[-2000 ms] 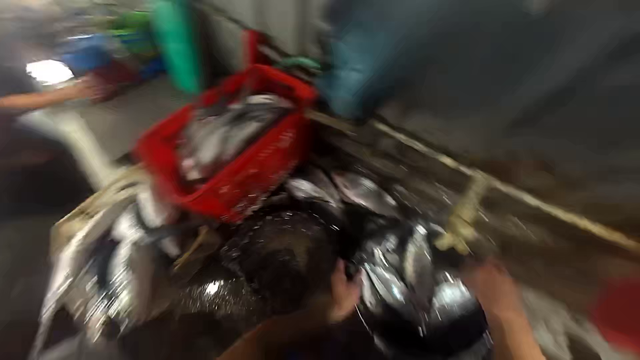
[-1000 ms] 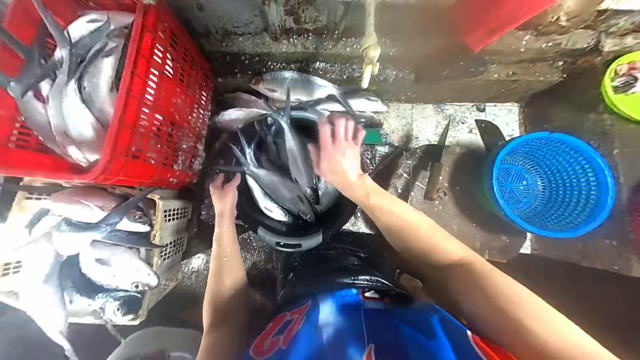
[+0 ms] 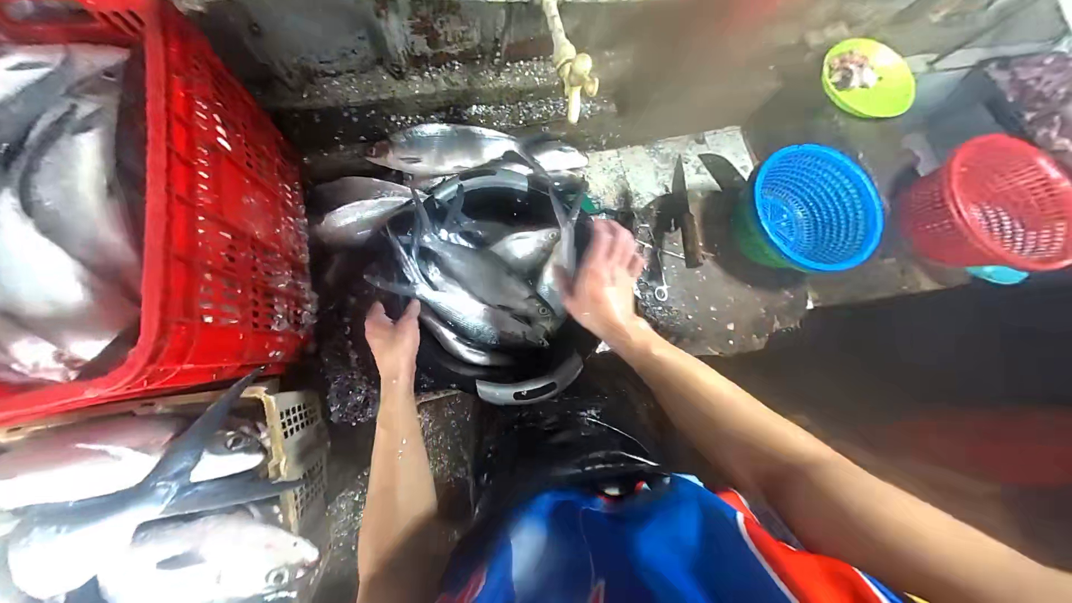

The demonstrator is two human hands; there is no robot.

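In front of me stands a round black tub (image 3: 529, 391) with a grey handle rim, holding several silver fish (image 3: 486, 289) whose tails point up and left. My left hand (image 3: 392, 333) is at the tub's left side, fingers apart, near the fish tails. At its right side is my right hand (image 3: 605, 272), fingers bent against the edge beside a fish; whether it grips the rim or the fish cannot be told. More whole fish (image 3: 448, 149) lie on the wet ledge just behind the tub.
At left, a red plastic crate (image 3: 226, 209) of fish stands above a pale crate (image 3: 300, 419) of larger fish. Knives (image 3: 688, 226) lie right of the tub. Beyond are a blue basket (image 3: 816, 208), a red basket (image 3: 988, 205) and a lime bowl (image 3: 868, 78). A knotted rope (image 3: 572, 67) hangs behind.
Since one second ago, my right hand has moved from above the fish to the tub's right side. The fish in the tub lie differently. The view has shifted strongly since the earliest frame.
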